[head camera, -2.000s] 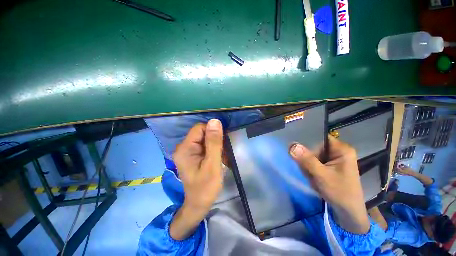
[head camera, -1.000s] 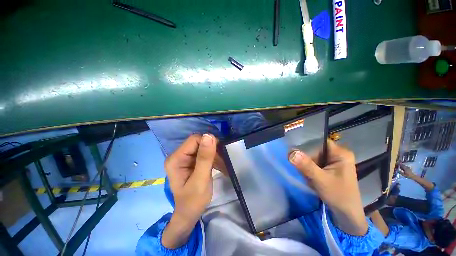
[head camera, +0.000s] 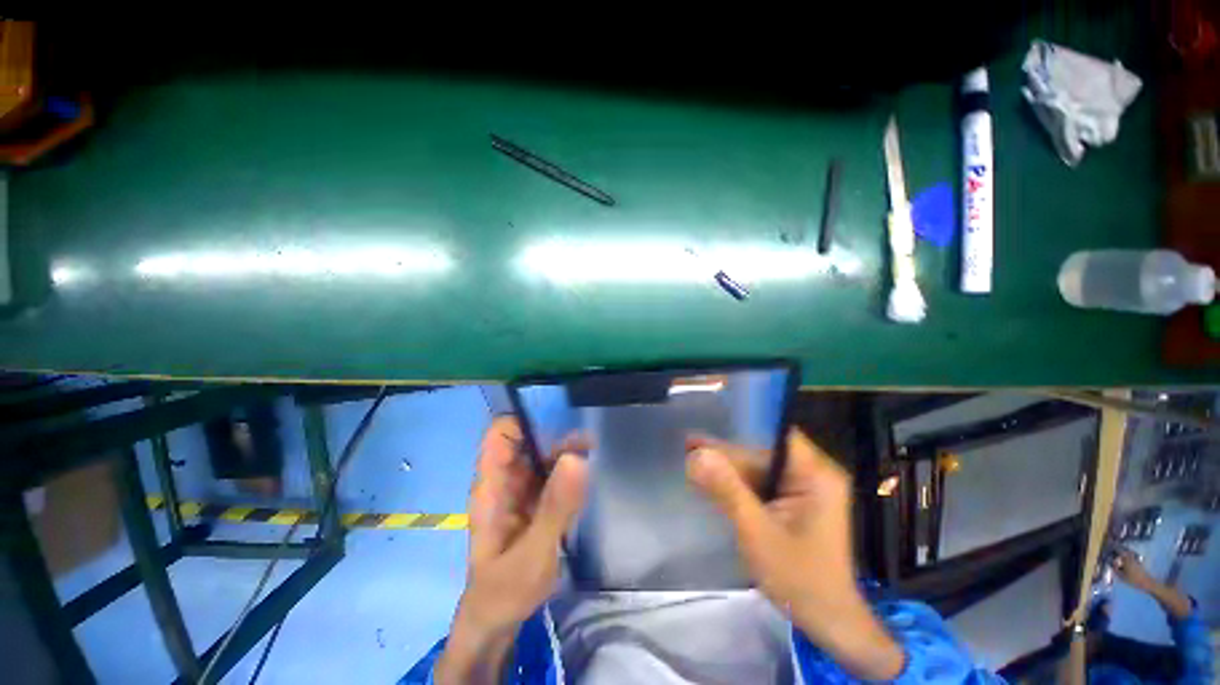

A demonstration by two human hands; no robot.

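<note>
A display panel (head camera: 649,495) with a grey back and black frame is held over my lap, just below the bench edge. Its edge with a dark strip and a small gold-and-white contact patch faces the bench. My left hand (head camera: 525,515) grips its left side, thumb on the grey back. My right hand (head camera: 783,522) grips its right side, thumb also on the back. The fingers behind the panel are hidden. Both hands are slightly blurred.
The green bench (head camera: 335,315) bears a long dark stick (head camera: 551,170), small black piece (head camera: 731,285), short black strip (head camera: 830,208), craft knife (head camera: 898,221), blue pick (head camera: 934,216), paint marker (head camera: 977,187), cloth (head camera: 1078,101) and bottle (head camera: 1135,280). Foam trays (head camera: 937,569) stand right; another person's hand (head camera: 1137,575) shows.
My left hand was beside the panel, fingertips pinched; it now holds the panel's left side. The panel has been squared to the bench edge. The view has shifted, showing more of the bench.
</note>
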